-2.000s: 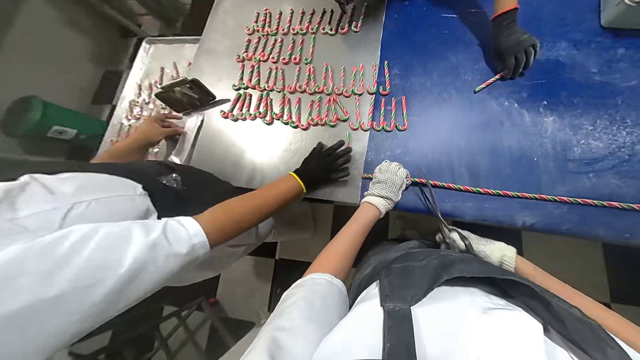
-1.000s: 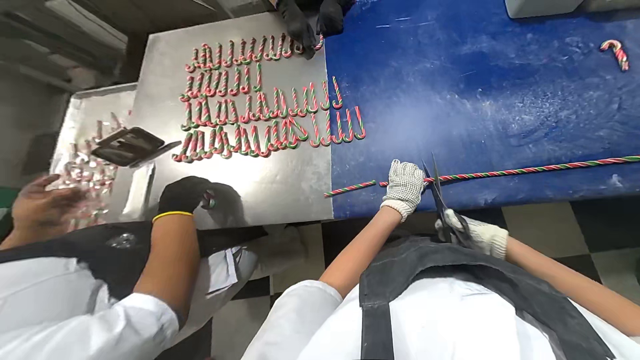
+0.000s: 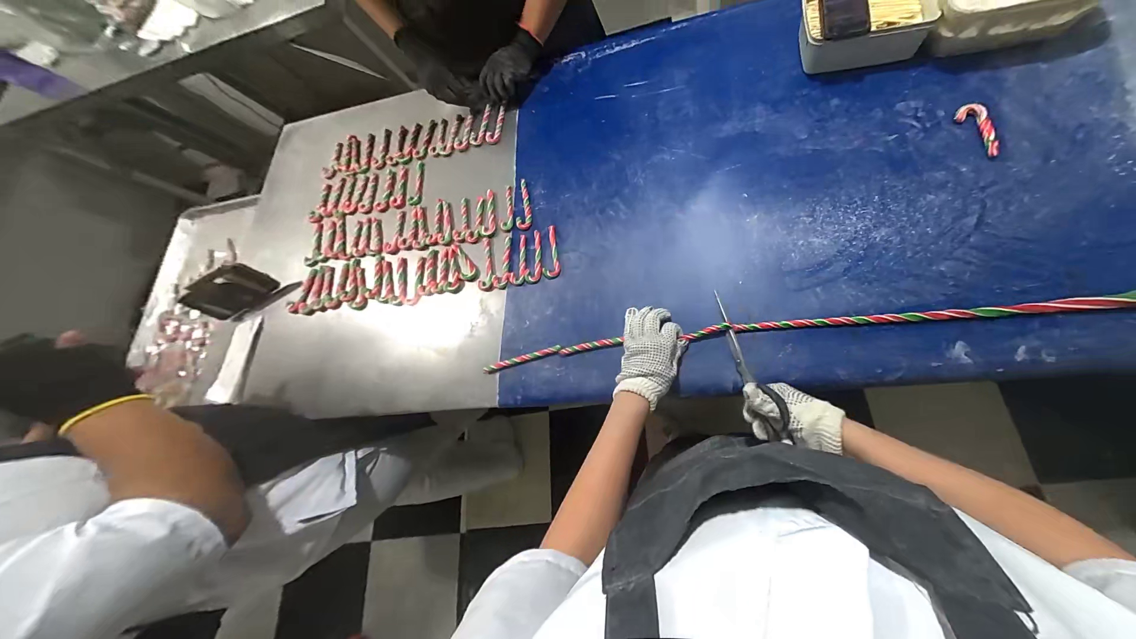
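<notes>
My left hand point(image 3: 650, 355), in a white dotted knit glove, lies over a thin twisted candy rope point(image 3: 852, 319) of red, green and white and holds it on the blue table. My right hand point(image 3: 792, 415), gloved the same way, grips the handles of scissors point(image 3: 738, 351), whose blades cross the rope just right of my left hand. To the left of that hand, candy lengths point(image 3: 552, 352) lie end to end, reaching over the metal sheet. Rows of bent candy canes point(image 3: 426, 222) stand further back on the metal. One more cane point(image 3: 982, 129) lies at the far right.
The metal sheet point(image 3: 355, 373) adjoins the blue table point(image 3: 799, 195). Tubs point(image 3: 865, 44) stand at the back right. At the left are a tray point(image 3: 191, 257) of wrapped pieces and a dark scoop-like tool point(image 3: 229, 291). Co-workers' black-gloved hands are at the back and the left edge.
The view has shifted. The scissors now cross the rope, and more candy lengths lie left of my left hand than before. The back co-worker's hands have moved over to the metal sheet's canes.
</notes>
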